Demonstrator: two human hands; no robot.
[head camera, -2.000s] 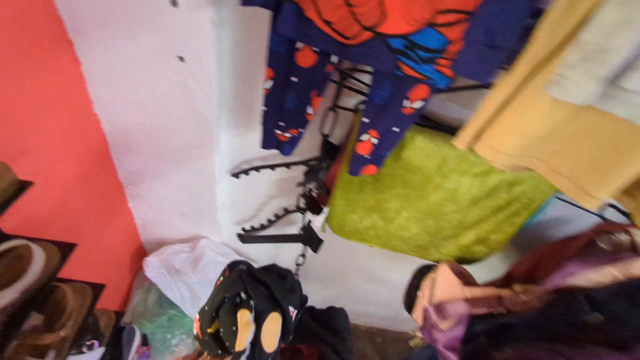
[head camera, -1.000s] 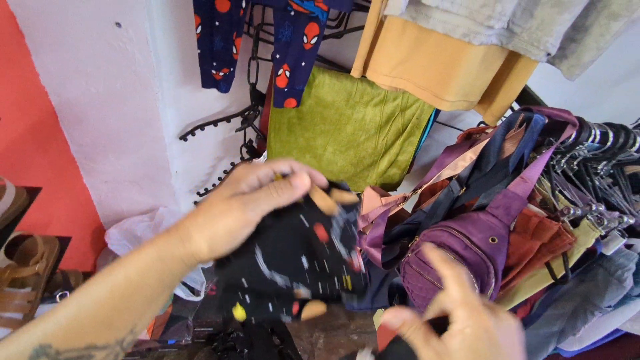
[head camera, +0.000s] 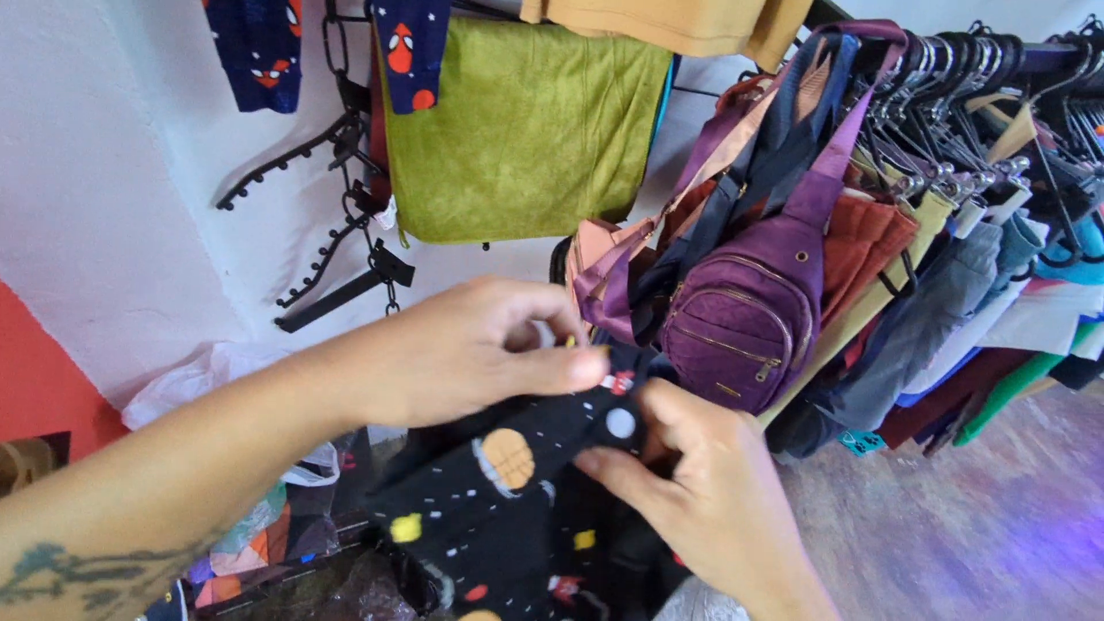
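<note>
A black cloth garment (head camera: 509, 517) printed with planets, stars and small colored shapes hangs between my hands at the lower middle. My left hand (head camera: 492, 345) comes in from the left over its upper edge, thumb and fingers pinched near that edge. My right hand (head camera: 690, 483) grips the garment's upper right part between thumb and fingers. The garment's lower end runs out of view. Just behind my right hand hangs a purple sling bag (head camera: 746, 319).
Black notched hangers (head camera: 289, 164) and a chain hang at the white wall, beside a green cloth (head camera: 517, 129). At right a rail (head camera: 1035, 59) carries many hangers and clothes. A white plastic bag (head camera: 198, 379) lies at the lower left, above a patterned floor (head camera: 949, 535) farther right.
Two seconds ago neither hand was plainly in view. One second ago my right hand was apart from the garment with its fingers spread; now it grips it. The view has shifted to the right.
</note>
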